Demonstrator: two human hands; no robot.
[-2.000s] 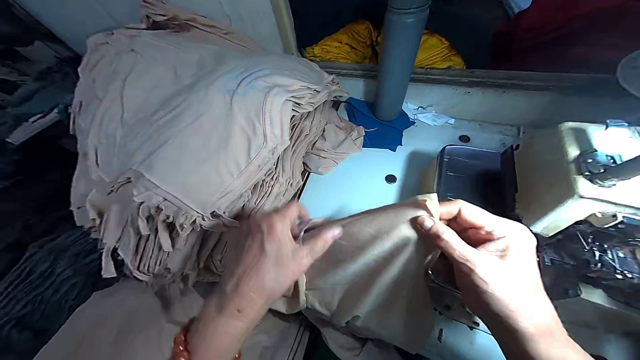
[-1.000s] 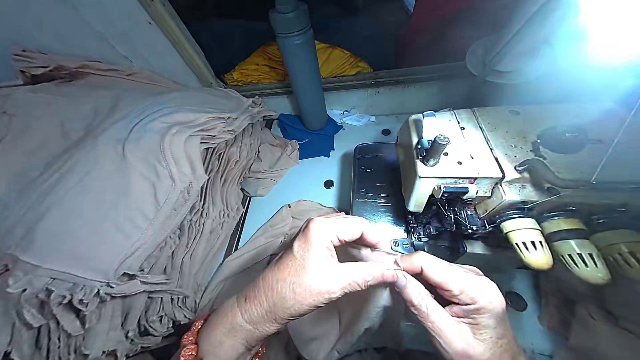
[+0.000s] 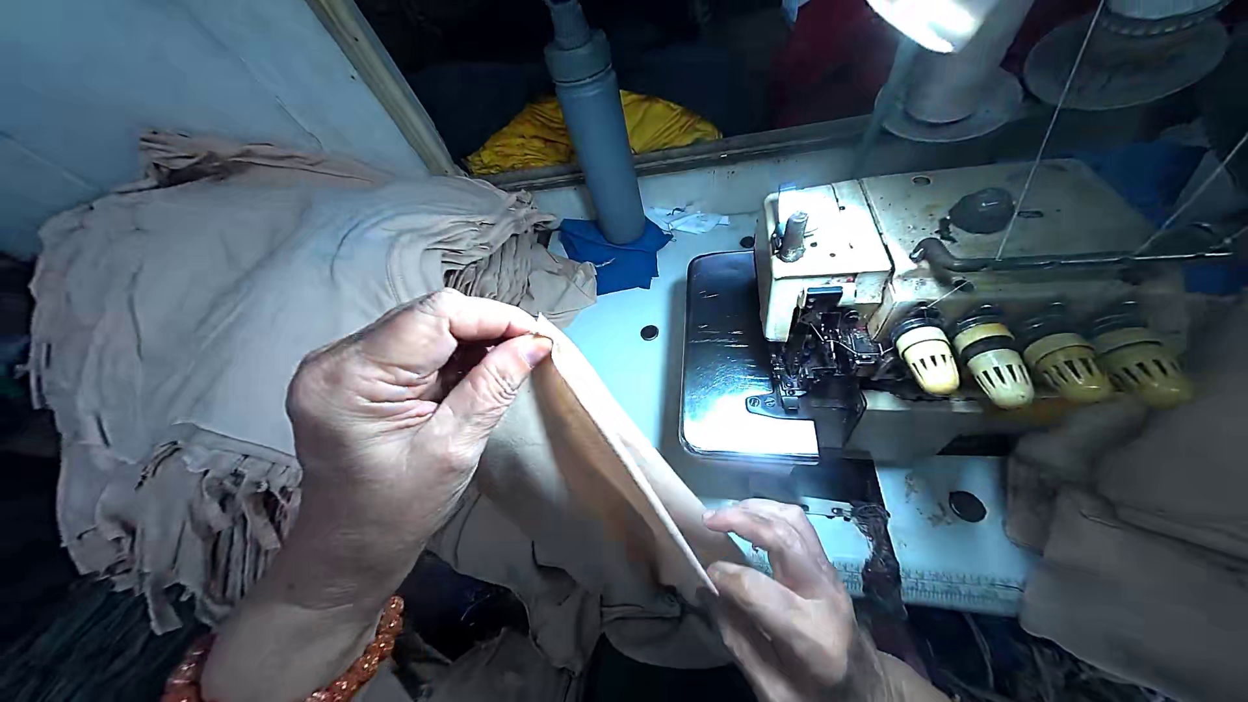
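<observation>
My left hand (image 3: 419,409), with an orange beaded bracelet at the wrist, pinches the upper end of a beige fabric piece (image 3: 585,478) between thumb and index finger. The fabric's edge slants down to the right to my right hand (image 3: 790,595), whose fingers hold it lower down. The cloth hangs folded between both hands. Just beyond it stands an overlock sewing machine (image 3: 829,234) with cream tension knobs (image 3: 926,356) and a shiny metal work plate (image 3: 731,361). The fabric lies in front of the plate, away from the presser foot area.
A tall stack of beige fabric pieces (image 3: 263,263) fills the left side. Behind it a grey pole (image 3: 600,136) rises from the table beside a blue cloth scrap (image 3: 614,263). More beige fabric (image 3: 1150,497) lies at right. A bright lamp (image 3: 926,19) hangs above; yellow cloth (image 3: 526,136) lies behind the table.
My hands were close together on the fabric a second ago; now they are apart, the left higher and the right lower, with the edge stretched between them.
</observation>
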